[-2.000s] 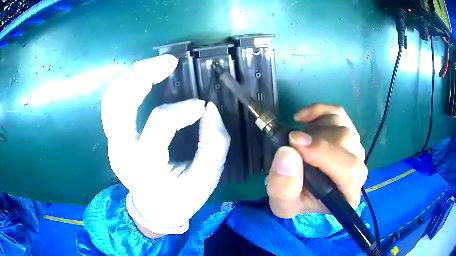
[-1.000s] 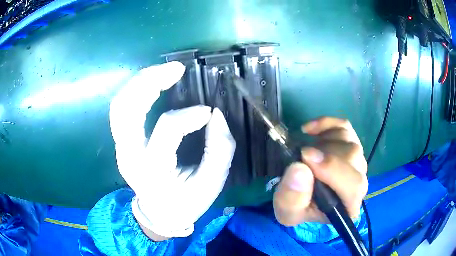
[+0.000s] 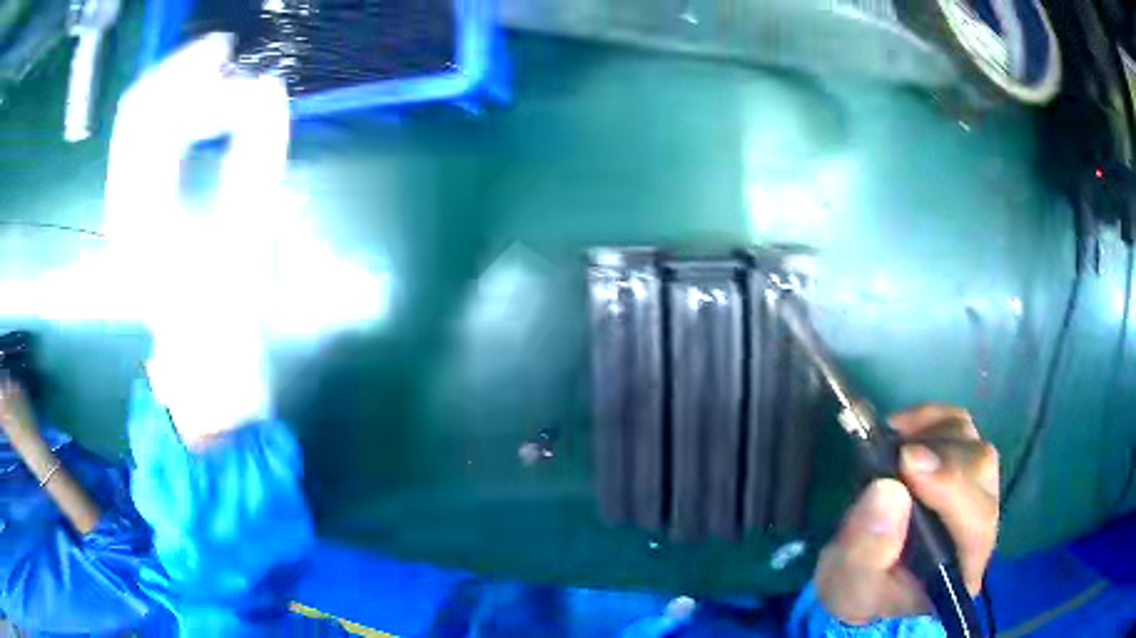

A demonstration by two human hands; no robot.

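Three long black plastic housings (image 3: 705, 399) lie side by side on the green mat, flanged ends away from me. My bare right hand (image 3: 916, 511) grips the black handle of the soldering iron (image 3: 857, 418). The iron's tip is over or near the far end of the right housing; contact cannot be told. My left hand (image 3: 206, 212), in a white glove, is reached out at the upper left, beside the blue parts bin (image 3: 483, 56). It is blurred and overexposed, with fingers curled round a gap; whether it holds anything cannot be told.
A pale-rimmed ring (image 3: 1007, 50) is at the top right. The dark iron stand (image 3: 1084, 156) with a red light and cords is at the right edge. Another person's arm (image 3: 56, 480) in a blue smock shows at the lower left. A small bright bit (image 3: 536, 449) lies on the mat.
My left hand has moved from the housings to the far upper left. The view has shifted, so the housings sit further right and lower. The iron's tip has moved from the middle housing to the right one.
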